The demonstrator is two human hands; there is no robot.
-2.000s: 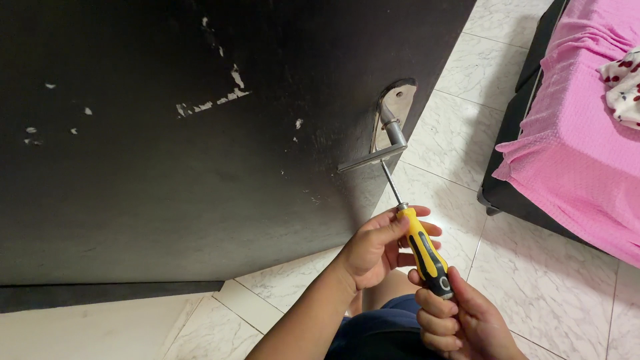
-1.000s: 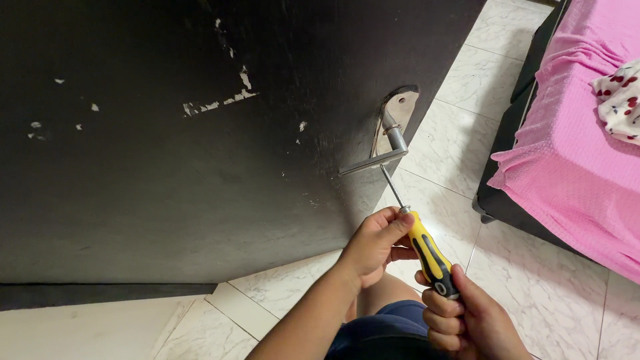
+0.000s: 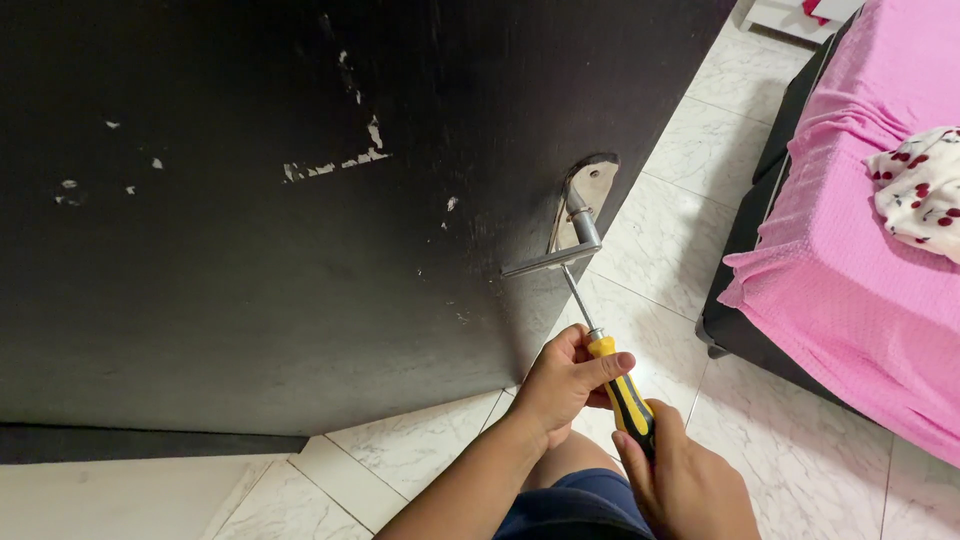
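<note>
A screwdriver (image 3: 625, 397) with a yellow and black handle points up and away from me. My left hand (image 3: 568, 379) grips the front of its handle near the metal collar, with the thumb across it. Around the handle's rear end is my right hand (image 3: 679, 472). The shaft reaches the lower part of a door's handle plate (image 3: 594, 187), just under the metal lever handle (image 3: 551, 260); the lever hides most of that part, so the tip's exact seat cannot be seen. The dark door (image 3: 375, 285) has chipped paint.
At the right stands a bed with a pink cover (image 3: 862, 285) and a white cloth with a cherry-like print (image 3: 919, 195) on it. Marbled floor tiles (image 3: 667, 247) lie between door and bed. A white piece of furniture (image 3: 787, 19) shows at the top right.
My right hand has shifted its hold on the screwdriver's rear end: its fingers were curled toward me and now lie around the far side. My left hand stays at the front of the handle.
</note>
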